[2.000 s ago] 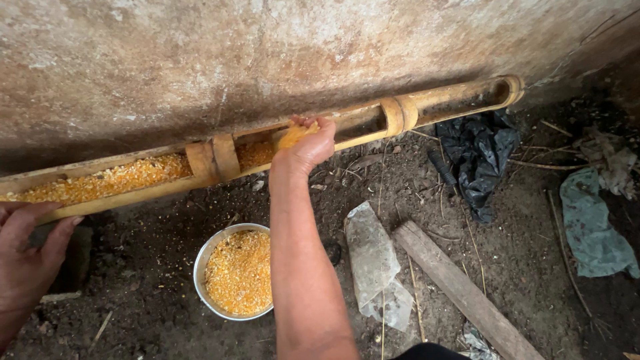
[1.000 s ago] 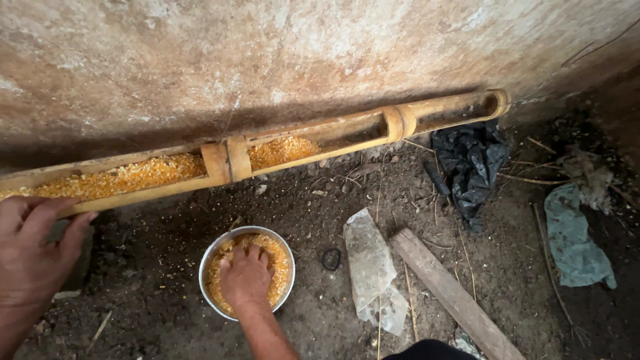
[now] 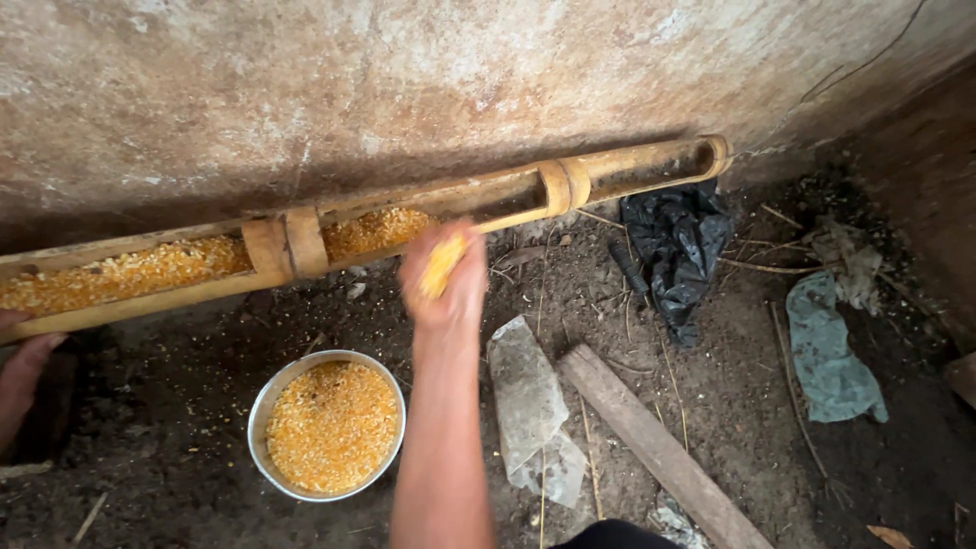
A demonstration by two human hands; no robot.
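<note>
A split bamboo trough [image 3: 564,187] runs along the foot of the wall. Cracked corn [image 3: 175,263] fills its left section and part of the middle one; the right end holds only dark residue. My right hand [image 3: 446,271] is cupped around a handful of cracked corn, just in front of the trough's middle section. At the left edge, my left hand [image 3: 27,366] grips the trough's front rim, partly out of view. Below, on the soil, stands a round metal bowl [image 3: 259,450] with more cracked corn in it.
A stained wall [image 3: 457,84] rises behind the trough. On the dirt floor lie a black plastic bag [image 3: 675,252], a clear plastic sheet [image 3: 526,389], a wooden plank [image 3: 656,442], a greenish cloth or plastic piece [image 3: 831,351] and thin twigs. Something dark intrudes at the bottom edge.
My right hand, one second ago in the bowl's corn, has come up to the trough with a handful. My left hand stays at the trough's left part.
</note>
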